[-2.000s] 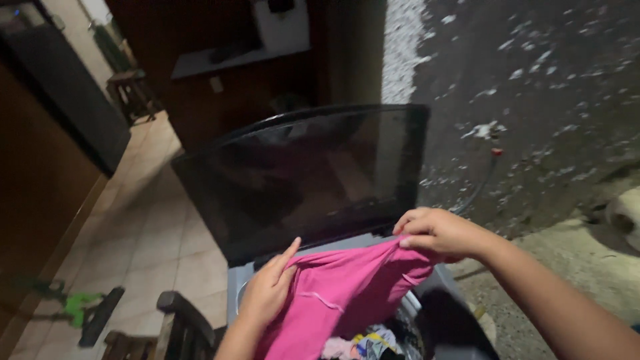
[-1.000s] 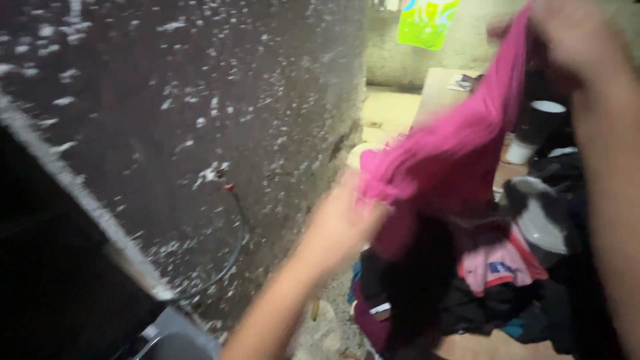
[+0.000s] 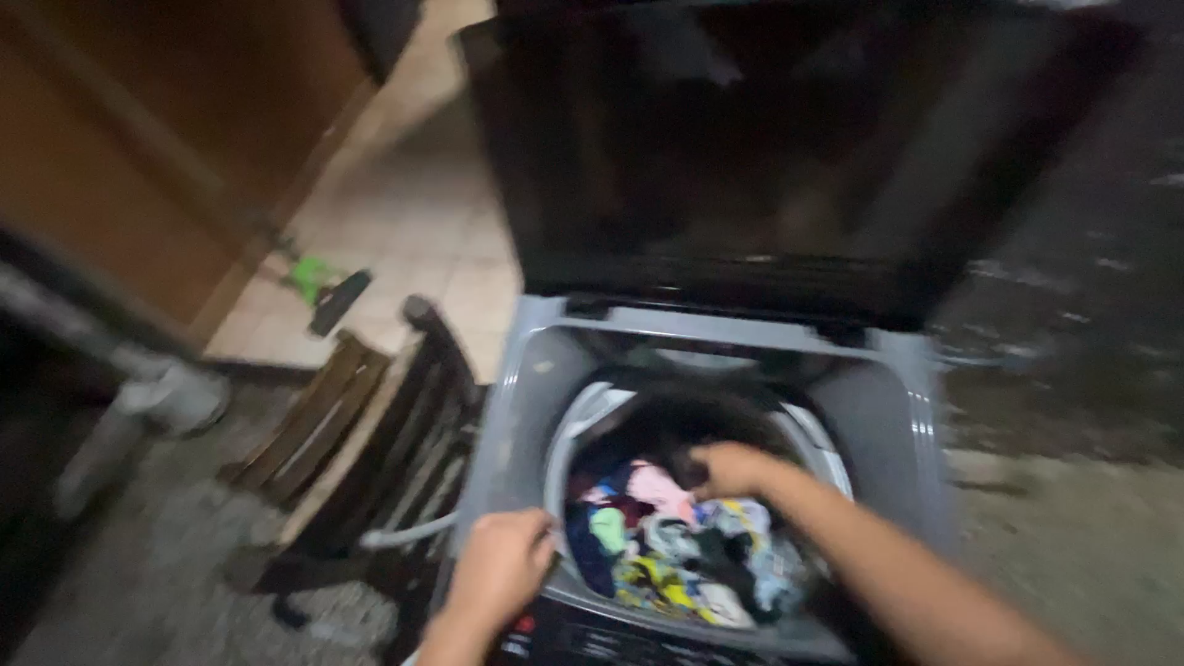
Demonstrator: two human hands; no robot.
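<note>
Mixed clothes (image 3: 661,532) lie in the round drum of a top-loading washing machine (image 3: 911,416), whose dark lid (image 3: 740,157) stands raised behind it. My right hand (image 3: 735,470) reaches into the drum at a dark cloth beside a pink garment (image 3: 659,490); blur hides whether its fingers grip anything. At the machine's near left edge is my left hand (image 3: 509,550), with its fingers bent by the rim and no cloth seen in it. The bright pink cloth from before is not in view.
A wooden chair (image 3: 370,444) stands close to the left of the machine. Behind it, a green and black broom or squeegee head (image 3: 333,291) rests on the tiled floor. A pale pipe (image 3: 171,398) runs at the far left, and a rough wall (image 3: 1073,305) rises at the right.
The bright pink cloth, held in both hands earlier, has left them and is out of view. My right hand is now inside the drum. The view has swung from the clothes pile to the machine.
</note>
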